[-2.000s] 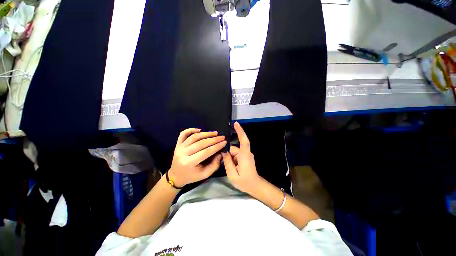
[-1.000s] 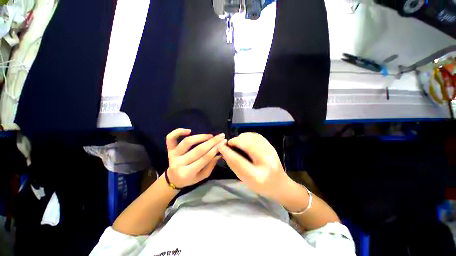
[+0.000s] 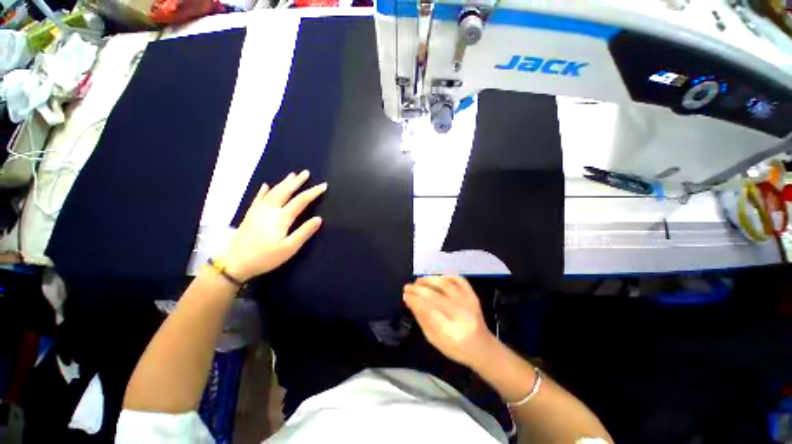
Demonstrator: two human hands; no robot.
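Observation:
A long dark cut panel lies under the lit presser foot, its right edge in line with the foot, its near end over the table's front edge. My left hand lies on the panel's left part, fingers spread. My right hand is at the panel's right edge near the table front, fingers bent together; its fingertips seem to hold the cloth edge. The white sewing machine head with "JACK" lettering stands above. The left panel stack and the narrower right panel stack lie either side.
Thread snips lie on the machine bed at right. Yellow and red rings are at the table's right end. The control panel is on the machine head. White cloth and cords crowd the left. Ruler tape runs along the front.
The view has tilted up, showing more of the machine. My left hand has moved from the near edge up and left onto the panel, fingers spread. My right hand is now apart from it.

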